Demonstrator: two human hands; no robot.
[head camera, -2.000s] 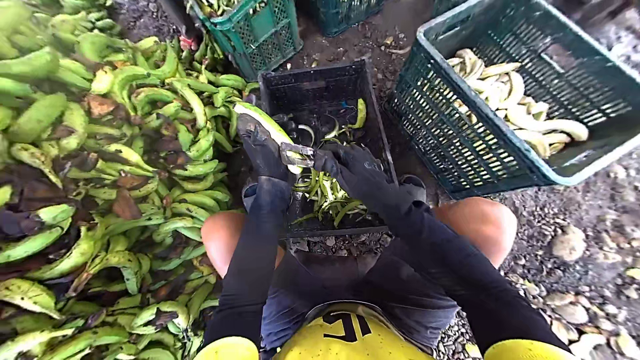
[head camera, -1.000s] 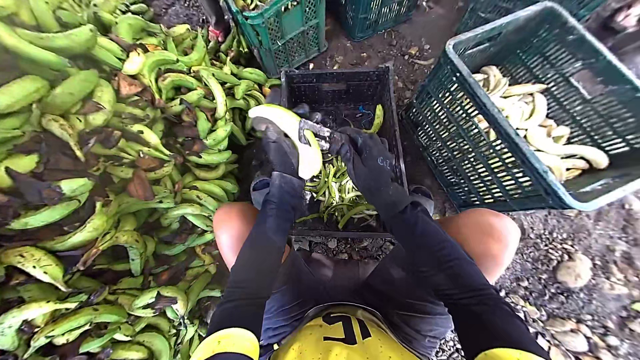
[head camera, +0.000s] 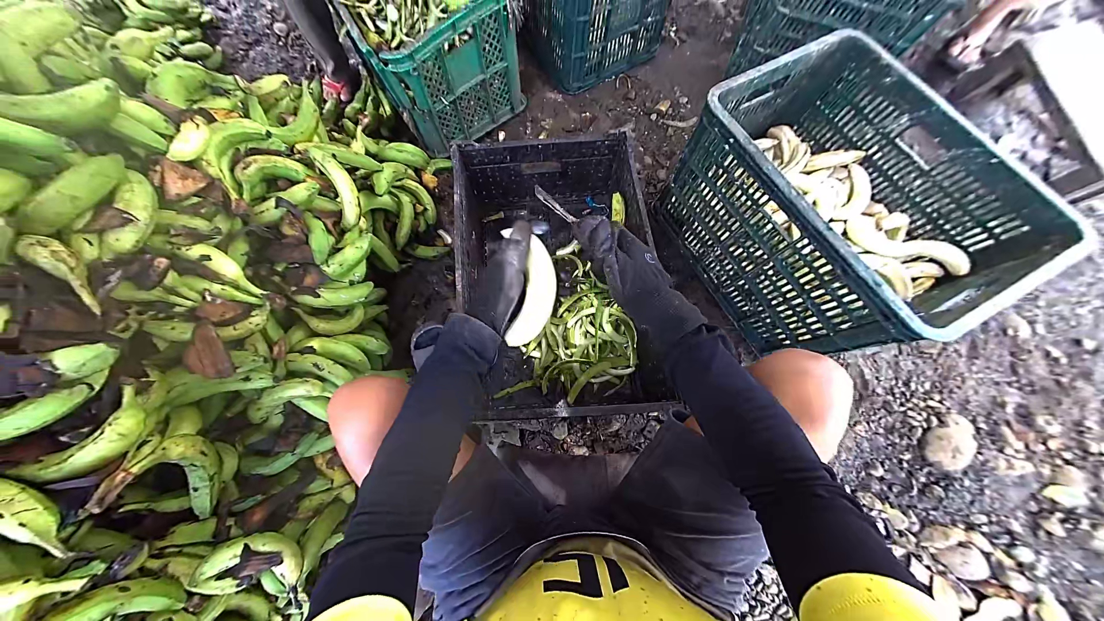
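My left hand (head camera: 500, 280), in a dark glove, holds a pale peeled plantain (head camera: 536, 293) over the left side of a black plastic crate (head camera: 561, 412). My right hand (head camera: 614, 250), gloved too, grips a knife (head camera: 554, 205) whose blade points up and left, apart from the plantain. The knife's handle is hidden in the glove. Green peel strips (head camera: 595, 336) lie in the crate below my hands.
Green plantains (head camera: 336, 190) are heaped along the left. On the right a tilted green crate (head camera: 742, 233) holds peeled plantains (head camera: 862, 207). Another green crate (head camera: 457, 86) with peels stands ahead, near a person's dark-clad limb (head camera: 323, 43). Stones (head camera: 949, 442) lie at right.
The plantain, earlier partly green and against the knife, now shows a pale side and hangs lower in my left hand. The knife has come away from it.
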